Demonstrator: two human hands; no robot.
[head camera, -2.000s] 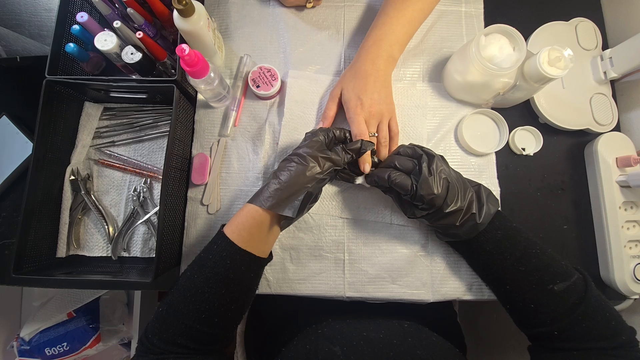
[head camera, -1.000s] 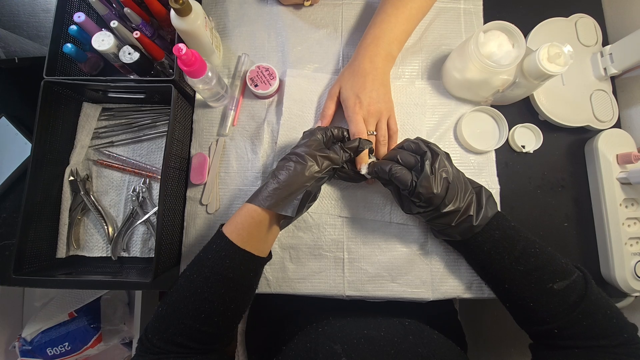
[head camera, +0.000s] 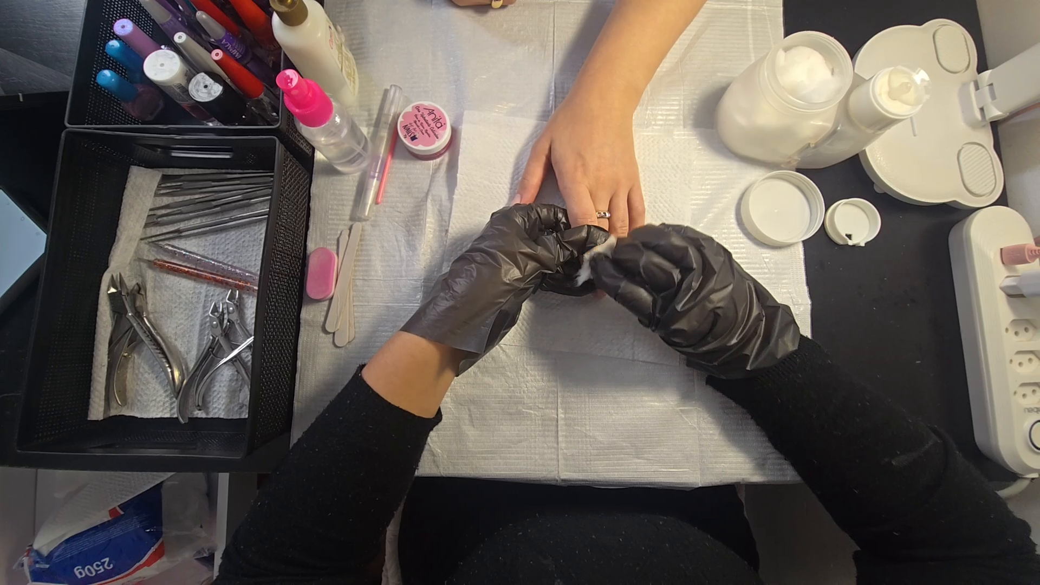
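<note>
Black disposable gloves cover both my hands. My left hand (head camera: 520, 268) is closed around a finger of the other person's hand (head camera: 593, 162), which lies palm down on the white table covering (head camera: 626, 406) and wears a ring (head camera: 602, 214). My right hand (head camera: 691, 288) meets it from the right, fingertips pinching a small piece of white cotton (head camera: 587, 264) at that fingertip. My gloves hide most of the held finger and part of the cotton. Left of my left hand lie a pink block (head camera: 322, 273) and thin nail files (head camera: 344, 284).
A black basket (head camera: 280, 325) at left holds cuticle nippers (head camera: 138, 341) and metal tools. Behind it stand polish bottles and a pink-topped spray bottle (head camera: 325, 122). A small pink-lidded jar (head camera: 425, 130) is near. At right are an open cotton jar (head camera: 780, 97), loose caps and a power strip (head camera: 991, 341).
My right fingertips have shifted slightly at the held finger, and the white cotton shows more between my hands. My left hand stays around the finger.
</note>
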